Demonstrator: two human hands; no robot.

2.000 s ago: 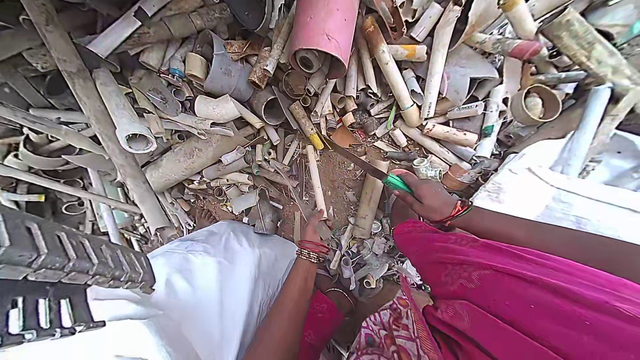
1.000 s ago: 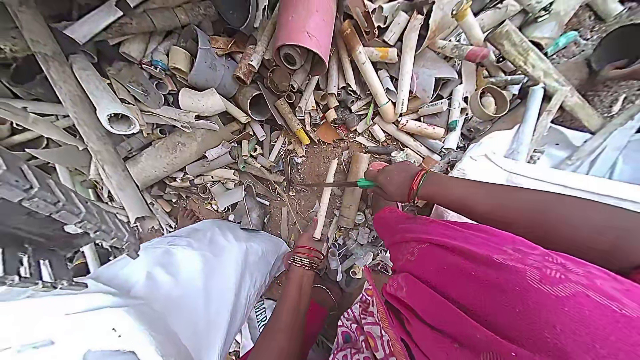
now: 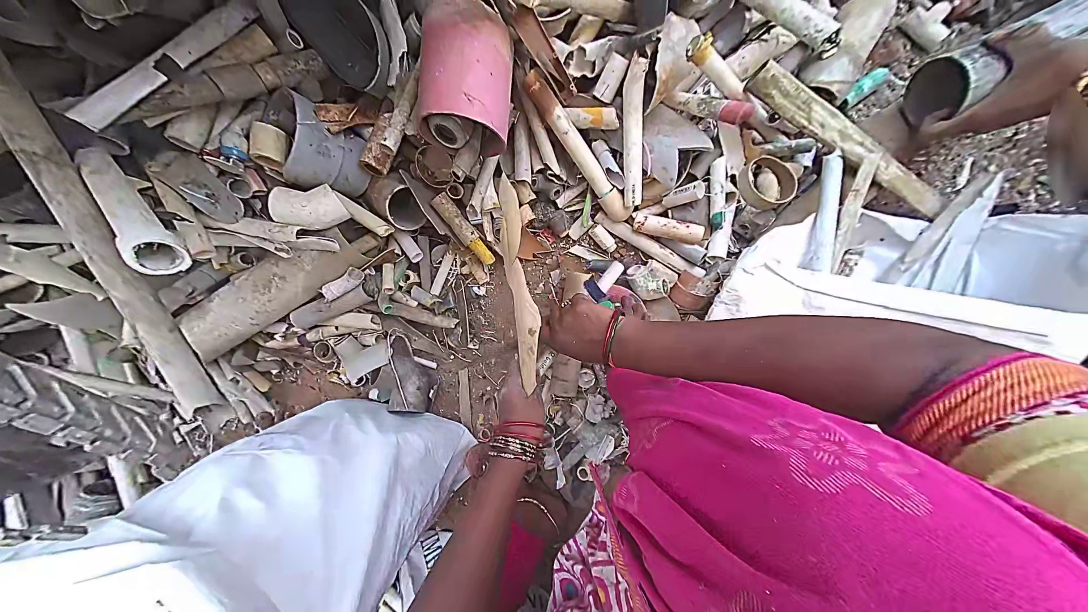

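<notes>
My left hand [image 3: 515,399], low in the centre and slightly blurred, is closed on the lower end of a long, pale, uneven plastic pipe strip [image 3: 520,297], which points away from me. Just right of the strip is my right hand [image 3: 586,327], its fingers curled. A bit of the green handle [image 3: 607,303] of a long-bladed tool shows at that hand; the blade cannot be made out. A short white pipe with a dark blue end [image 3: 609,277] lies just beyond the right hand. Bare soil and pipe scraps are under both hands.
Broken plastic pipes lie heaped ahead, among them a wide pink pipe [image 3: 466,72]. White sacks lie at left [image 3: 323,476] and right [image 3: 901,314]. A long grey pipe [image 3: 110,238] slants at left. Another person's hand [image 3: 952,119] is at a wide pipe [image 3: 956,81], upper right.
The tool's blade, crossing the pipe piece in the earlier frames, no longer shows. The piece in my left hand now looks wider and uneven. Another person's hand is now plainly visible at upper right.
</notes>
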